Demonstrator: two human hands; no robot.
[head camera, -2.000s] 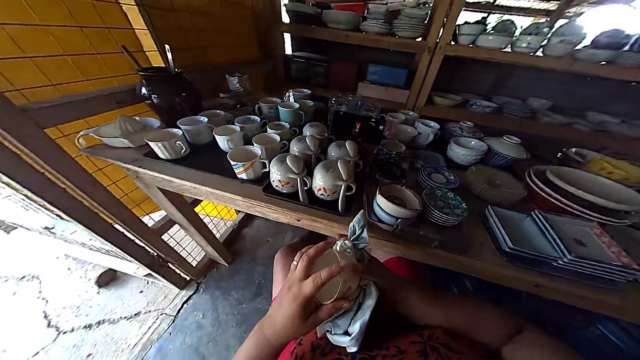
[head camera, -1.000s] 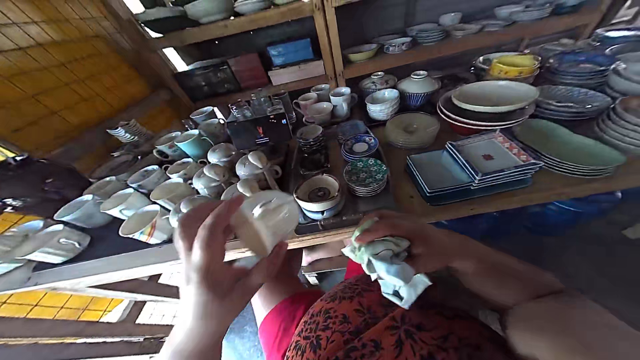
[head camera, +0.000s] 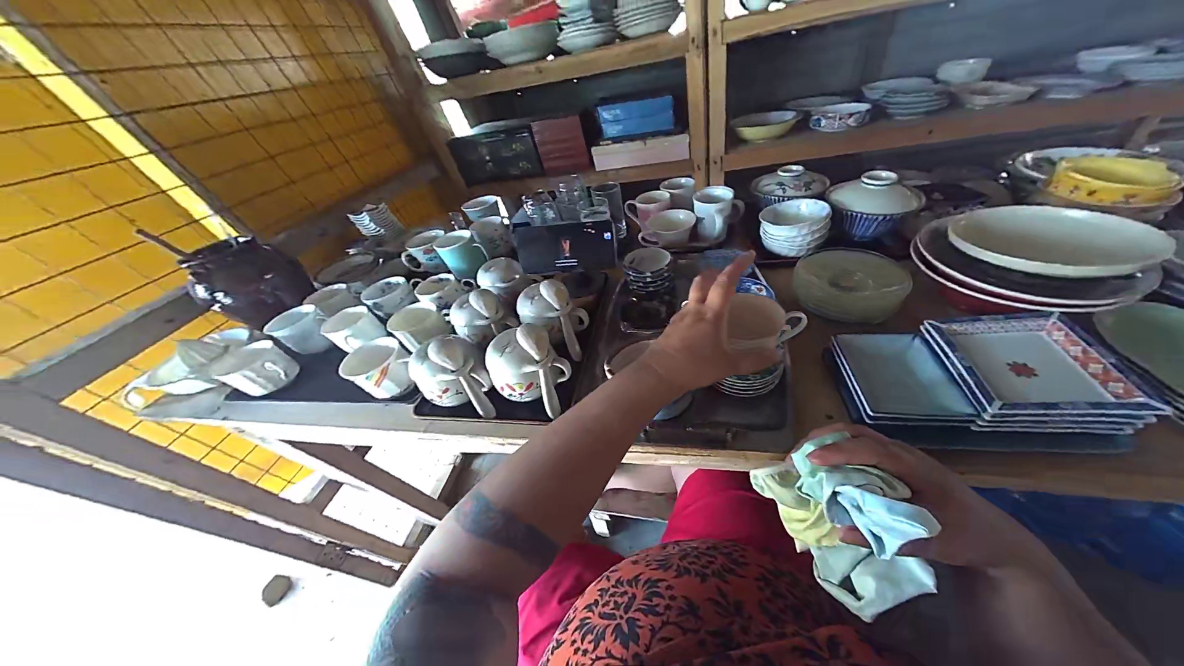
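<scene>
My left hand is around a pale cup, thumb across its near side and fingers spread at its far side. The cup's handle points right. Beneath it is a stack of small patterned plates on a dark tray; whether cup and plates touch is hidden. My right hand, lower right in front of the table edge, clutches a crumpled pale green and yellow cloth. Left of my left hand, lidded mugs with spoons stand on another dark tray. A bowl is partly behind my wrist.
White mugs and a dark pot are at the left. Square plates, a glass plate stack and large oval dishes are at the right. Wooden shelves with bowls and boxes rise behind the table.
My left hand has moved from in front of my body out over the table, with the cup. The cloth remains in my right hand. The view has shifted.
</scene>
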